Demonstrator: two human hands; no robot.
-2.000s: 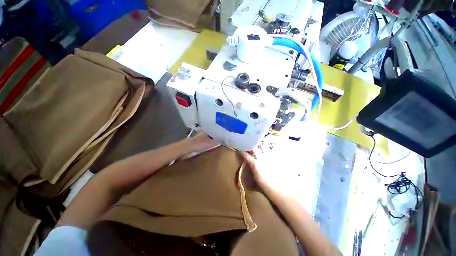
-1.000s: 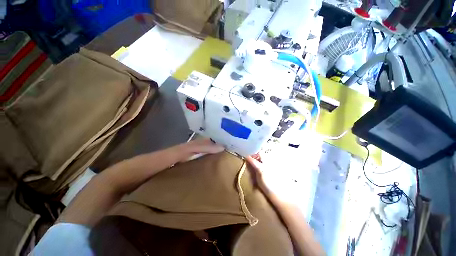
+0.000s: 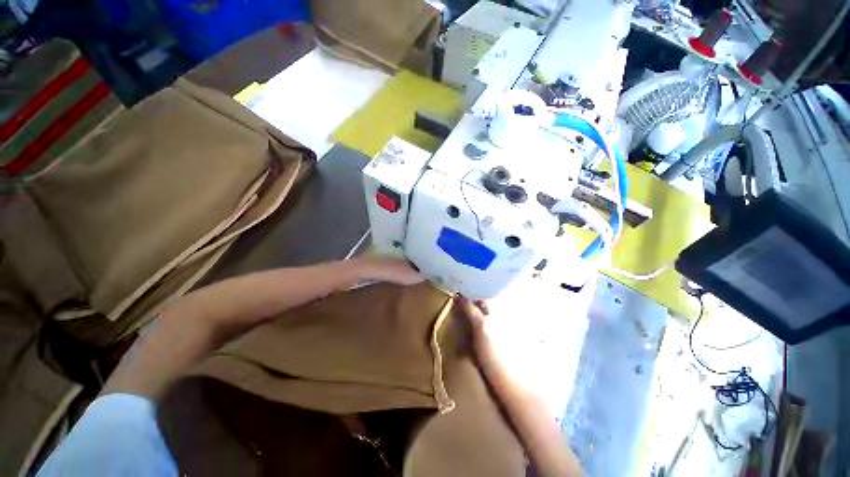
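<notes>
A brown bag body (image 3: pixel 345 340) lies below the sewing machine (image 3: pixel 485 224) and hangs over the near table edge, with a dark opening at the bottom. A pale bound seam (image 3: pixel 436 359) runs down its right side to a loose end. My left hand (image 3: pixel 393 270) holds the cloth at the left of the machine head, its fingertips partly hidden by the head. My right hand (image 3: pixel 473 319) holds the cloth by the seam's top, just below the head. The needle area is hidden.
Folded brown pieces (image 3: pixel 158 186) are stacked at left, with more (image 3: pixel 377 33) at the back. A control panel (image 3: pixel 774 265) juts in at right. Below it lies a tangled black cable (image 3: pixel 743 389). A metal plate (image 3: pixel 615 373) is right of my right arm. A fan (image 3: pixel 666 107) stands behind.
The view has shifted, so the machine appears farther right. The seam's loose end sits slightly higher and farther left relative to the machine. Both hands stay at the cloth by the head.
</notes>
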